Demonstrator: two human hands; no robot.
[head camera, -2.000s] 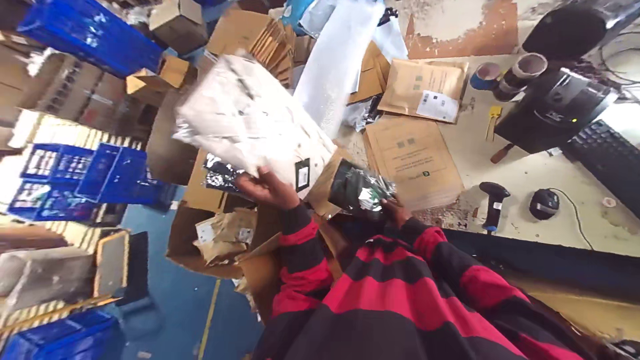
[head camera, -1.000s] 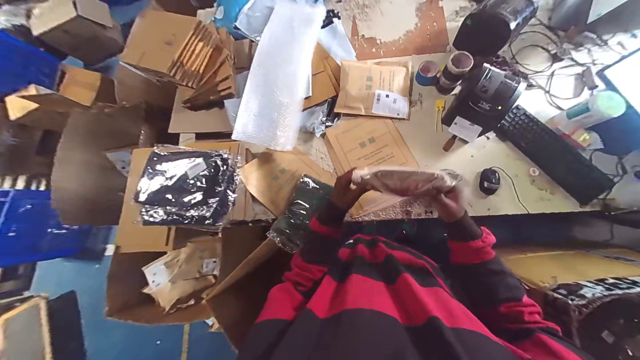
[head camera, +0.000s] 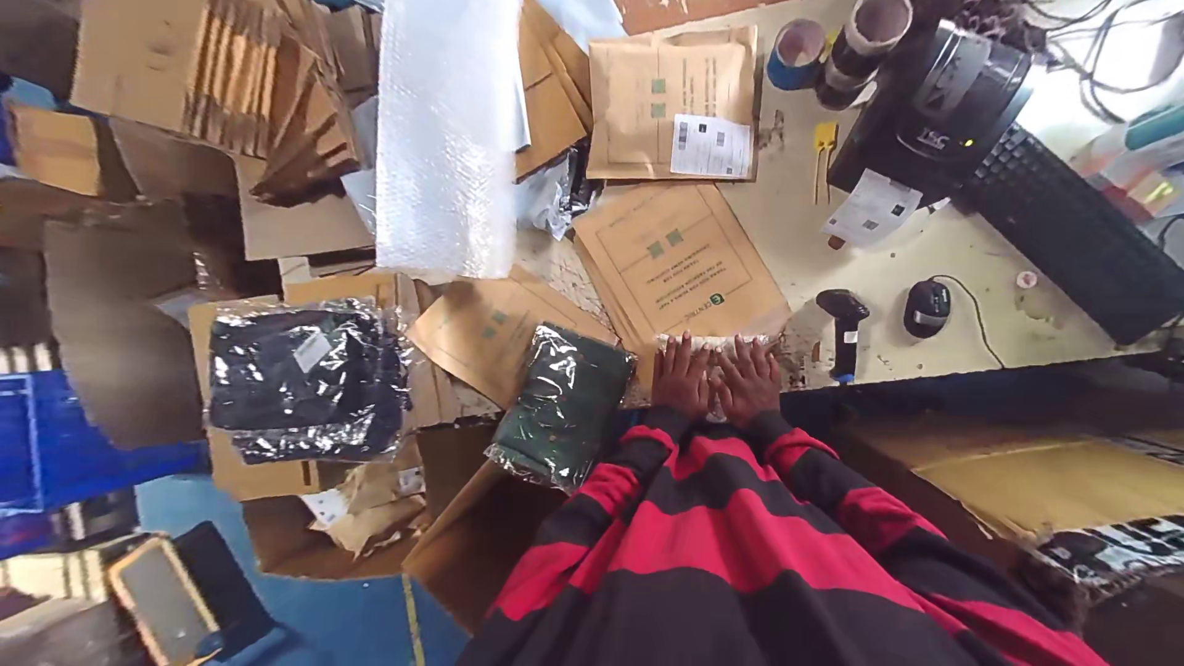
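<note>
Both my left hand (head camera: 683, 377) and my right hand (head camera: 747, 379) lie flat, side by side, on a pale plastic-wrapped package (head camera: 715, 356) at the table's front edge. Most of that package is hidden beneath them. Above it lie printed kraft paper mailers (head camera: 684, 250). A dark green garment in clear plastic (head camera: 564, 398) is just left of my left hand, beside another kraft mailer (head camera: 499, 324). Farther left, a black garment in clear plastic (head camera: 305, 370) rests on cardboard.
A labelled kraft mailer (head camera: 638, 102), bubble wrap (head camera: 449, 139) and tape rolls (head camera: 795, 51) lie farther back. At right are a barcode scanner (head camera: 844, 328), a mouse (head camera: 926, 308), a keyboard (head camera: 1073, 222) and a label printer (head camera: 953, 102). An open carton (head camera: 324, 546) stands lower left.
The pale package was held up at left, then between both hands over the table; now it lies beneath my flat hands. The green packet was in my right hand two seconds ago and now lies at left.
</note>
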